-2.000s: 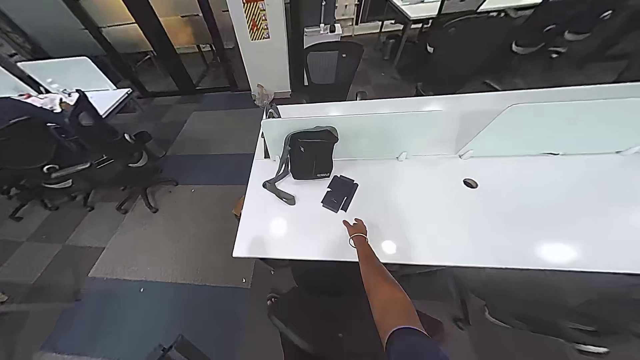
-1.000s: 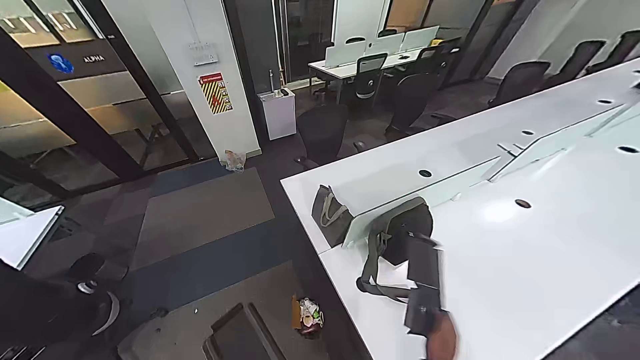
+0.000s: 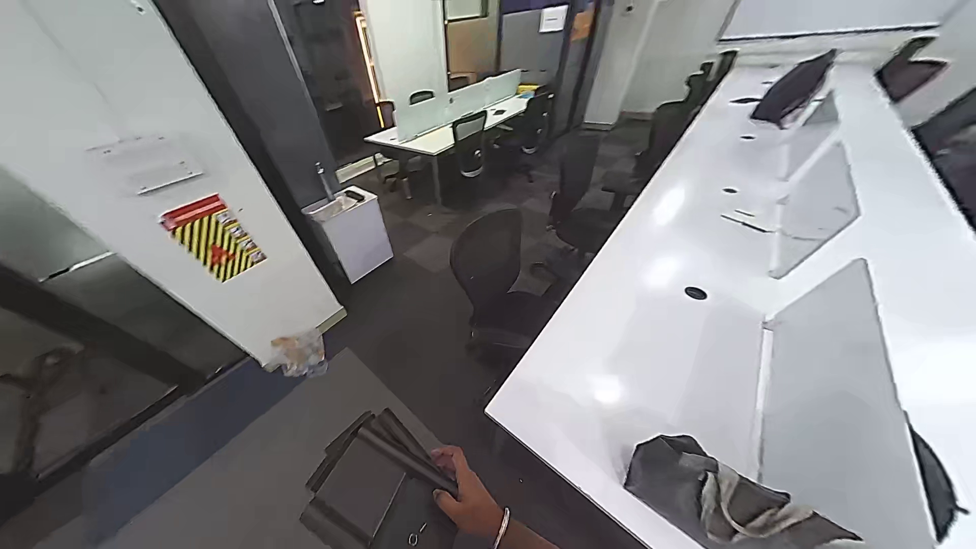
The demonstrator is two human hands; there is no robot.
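My right hand (image 3: 469, 496), with a light bangle at the wrist, grips a flat black folded item (image 3: 374, 480) at its right edge, low in the middle of the view. The item has several flaps or panels and a small light mark near the bottom; its exact kind cannot be told. It is held over the floor, left of the white desk. A dark grey bag (image 3: 675, 484) with a light strap lies on the desk's near end, to the right of the hand. My left hand is not in view.
The long white desk (image 3: 633, 343) with glass dividers (image 3: 827, 374) runs away on the right. A black mesh chair (image 3: 492, 267) stands against its left side. A white bin-like cabinet (image 3: 354, 236) and a pillar (image 3: 168, 107) stand left; a crumpled plastic bag (image 3: 299, 352) lies at the pillar's foot.
My right hand, empty beside the black item on the desk two seconds ago, now holds it off the desk. The view has swung strongly round to the desk's end.
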